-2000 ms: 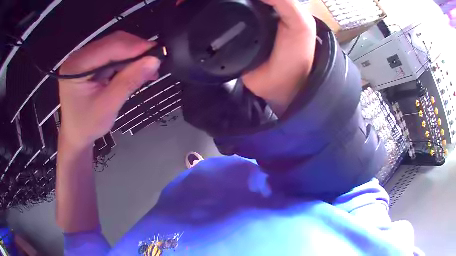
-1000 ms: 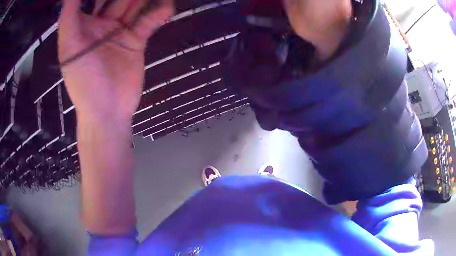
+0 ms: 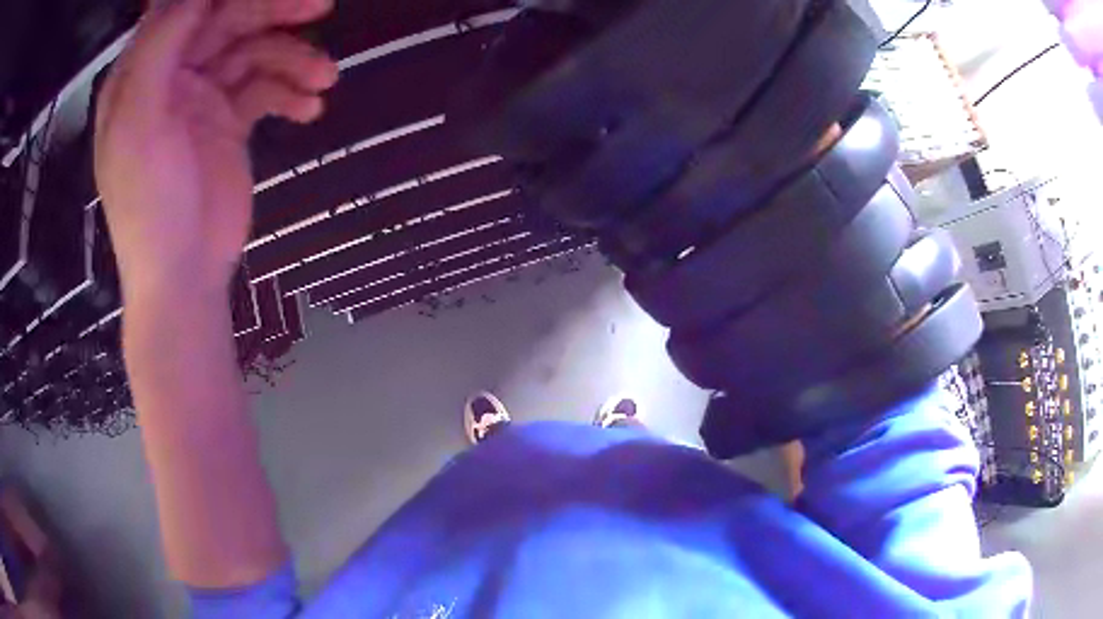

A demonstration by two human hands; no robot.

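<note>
Several black over-ear headphones (image 3: pixel 798 290) are stacked like thick rings around my right forearm, from the blue sleeve up to the top edge. My right hand does not show; the headphones and the picture's edge hide it. My left hand (image 3: pixel 218 85) is raised at the top left before the rack, its fingers bent and apart, partly cut off by the top edge. No cable or headphone shows in it. The dark rack (image 3: pixel 399 145) has tiers with pale strip edges and thin wires dangling from it.
An open brown carton (image 3: pixel 931 103) with rows of whitish pieces is at the upper right. Below it stand a pale cabinet (image 3: pixel 998 248) and a dark unit with yellow knobs (image 3: pixel 1046 417). My shoes (image 3: pixel 486 417) are on the grey floor. A blurred brownish shape is at the lower left edge.
The black ear cup and the cable with its plug, seen at the start, no longer show. My left hand has moved up and let go of the cable. The stacked headphones now show along my right forearm.
</note>
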